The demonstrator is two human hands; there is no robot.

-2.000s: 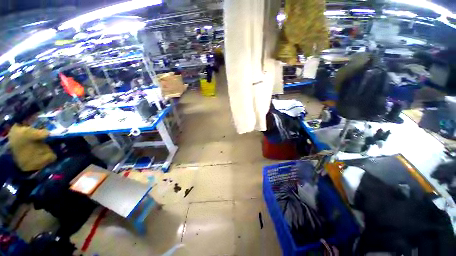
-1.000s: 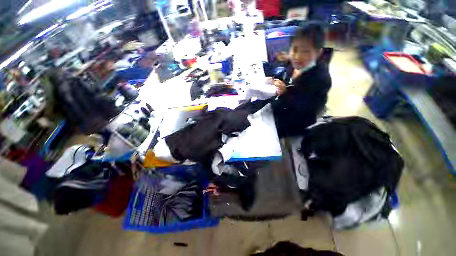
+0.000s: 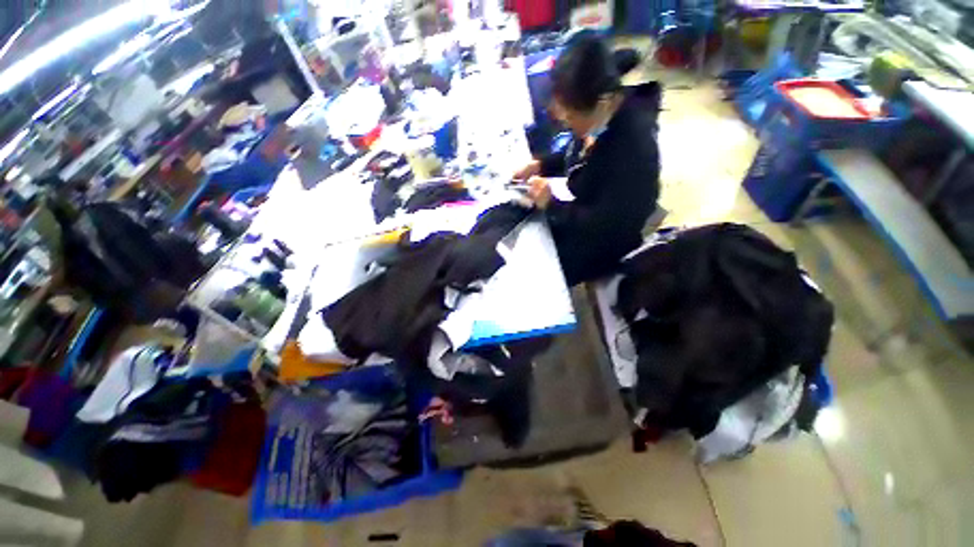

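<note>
Neither of my hands is in view. Nearest in front of me, dark garment pieces (image 3: 411, 283) with some white parts lie over the front edge of a white sewing table (image 3: 523, 297) with a blue edge. A person in dark clothing (image 3: 614, 176) sits at the table's right side, head bent down, both hands on small pale work at the tabletop. A large black-and-white garment heap (image 3: 726, 326) stands beside the person, with a bit of blue showing at its right. A blue crate (image 3: 280, 470) with grey-striped pieces (image 3: 358, 443) is on the floor at the lower left.
A red-rimmed tray (image 3: 822, 100) sits on blue crates (image 3: 785, 160) at the upper right, near a long bench (image 3: 902, 230) with a blue edge. Dark and white garments (image 3: 150, 411) are heaped at the left. Dark cloth (image 3: 630, 534) shows at the bottom edge.
The view has swung from the aisle to the worker's table, then shifted slightly. The person, who faced me one second ago, has lowered their head to the work.
</note>
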